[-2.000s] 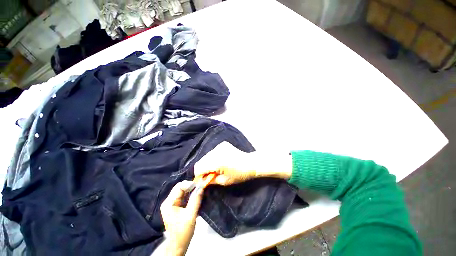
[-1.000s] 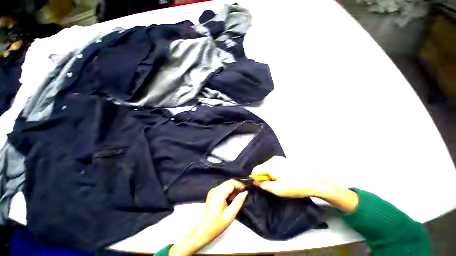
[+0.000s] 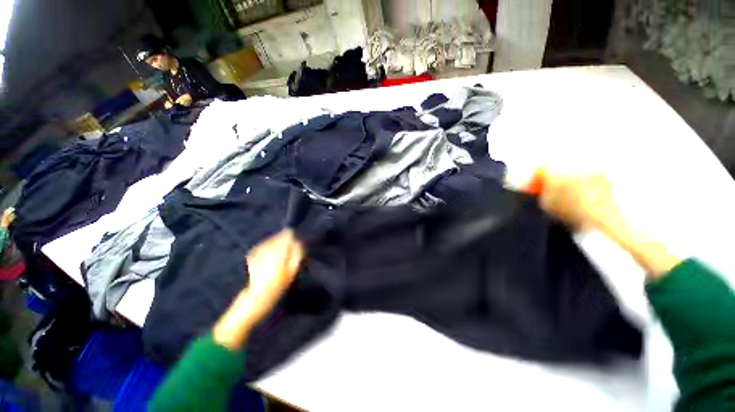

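Observation:
A dark denim garment (image 3: 419, 257) is stretched between my hands above the front of the table, blurred on its right part. My left hand (image 3: 276, 261) grips its cloth near the middle. My right hand (image 3: 568, 197) holds its upper right edge; it is blurred, and the orange-red snips (image 3: 535, 182) show at its fingertips. The snips' blades cannot be made out. Behind lies another garment part, dark outside with a pale grey inside (image 3: 403, 169) and small pale dots along a dark band.
The white-topped table (image 3: 588, 105) has its front edge below the garment. More dark garments (image 3: 105, 177) lie at the left. A person (image 3: 184, 79) is at the far left. Blue plastic (image 3: 121, 366) stands below the table's left edge. Pale cloth (image 3: 431, 50) is heaped behind the table.
My hands have moved apart, my right hand up and to the right, and the garment is now stretched between them. The camera view has shifted, showing more of the left side and background.

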